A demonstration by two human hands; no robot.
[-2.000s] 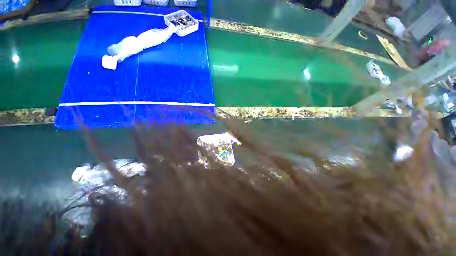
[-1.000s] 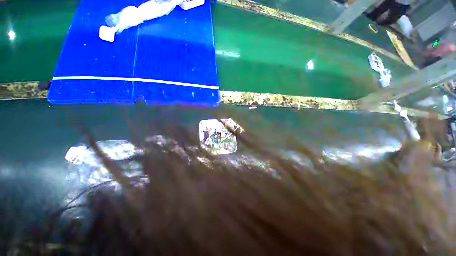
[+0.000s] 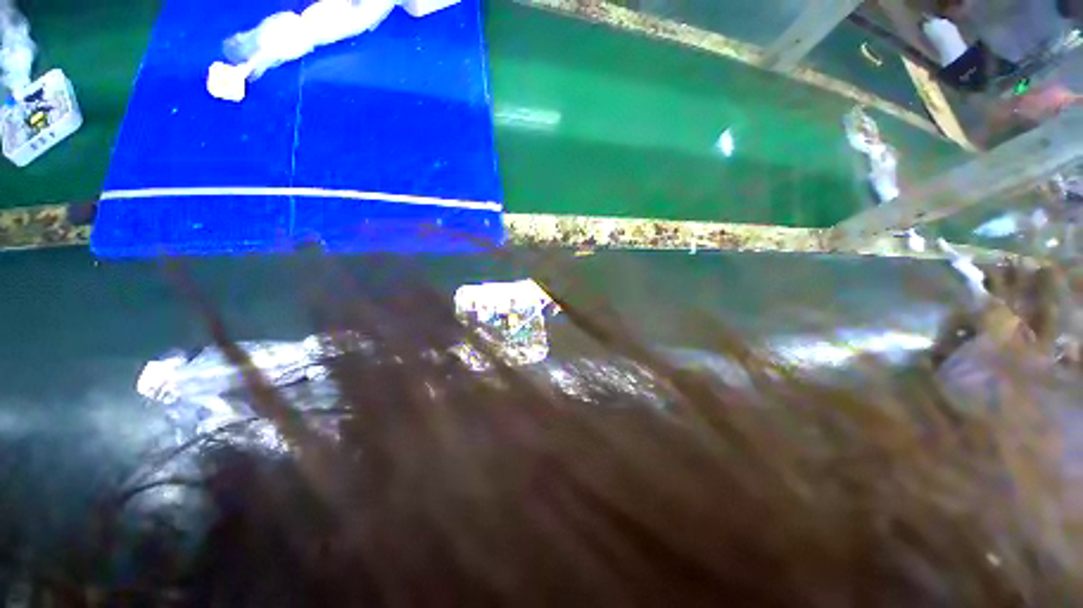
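Observation:
A white open socket housing [image 3: 501, 311] with small coloured bits inside lies on the dark green bench in front of me. A white cord bundle [image 3: 244, 362] in shiny clear film lies on the bench to its left, its white end [image 3: 157, 379] pointing left. Another film-wrapped cord bundle [image 3: 318, 26] lies on the blue mat [image 3: 380, 131], its small white end block [image 3: 227, 82] at the lower left. Brown hair covers the lower part of the view. Neither of my hands can be seen.
A green conveyor [image 3: 618, 143] runs behind the bench between speckled rails [image 3: 665, 234]. Another open housing [image 3: 40, 116] with a cord lies on it at left, and a wrapped bundle [image 3: 875, 154] at right. A pale metal frame [image 3: 974, 184] crosses the right side.
The mat and its bundle have shifted towards the top edge. A housing with a cord has come into view on the belt at far left. The housing on the bench remains in about the same place.

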